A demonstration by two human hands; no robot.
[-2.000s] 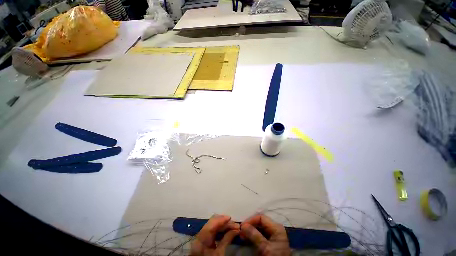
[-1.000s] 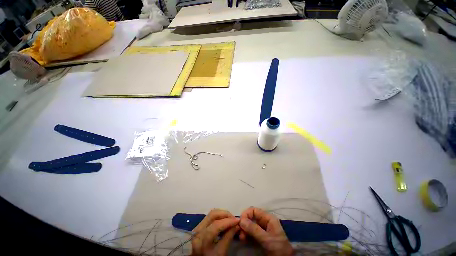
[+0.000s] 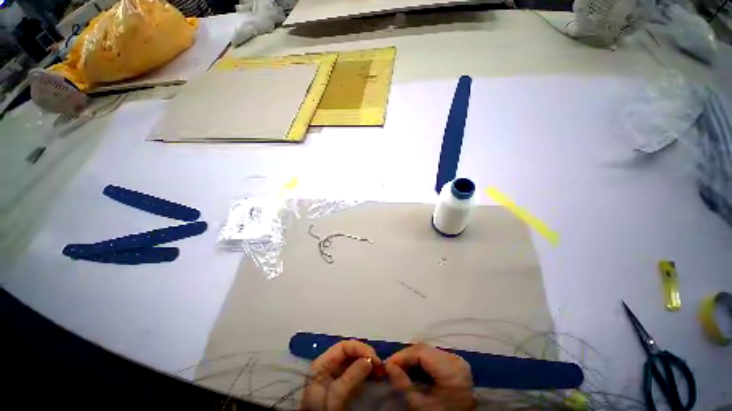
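Note:
A navy strap [image 3: 526,373] lies across the near edge of the grey-beige board [image 3: 377,277], with a small shiny dot near its left end. My left hand [image 3: 343,376] and my right hand [image 3: 431,377] are over its middle, thumbs and fingertips pinched close together. A tiny reddish bit shows between the fingertips; I cannot tell exactly what is held. A needle [image 3: 411,288] lies on the board, with a tiny shiny bead or stud [image 3: 442,261] beyond it. Fine loose threads loop around both hands. The lower parts of both hands are cut off by the bottom edge.
A thread cone [image 3: 454,210] stands at the board's far right. A twisted cord [image 3: 327,242] and clear bag [image 3: 253,225] lie left. Scissors [image 3: 664,373], a yellow item [image 3: 669,285] and tape roll [image 3: 717,317] are right. More navy straps [image 3: 136,241] lie left; pattern boards [image 3: 241,100] lie beyond.
The view has shifted, so the table things sit a little further right and higher. Both hands stay over the strap's middle, fingertips together, with slightly changed finger positions.

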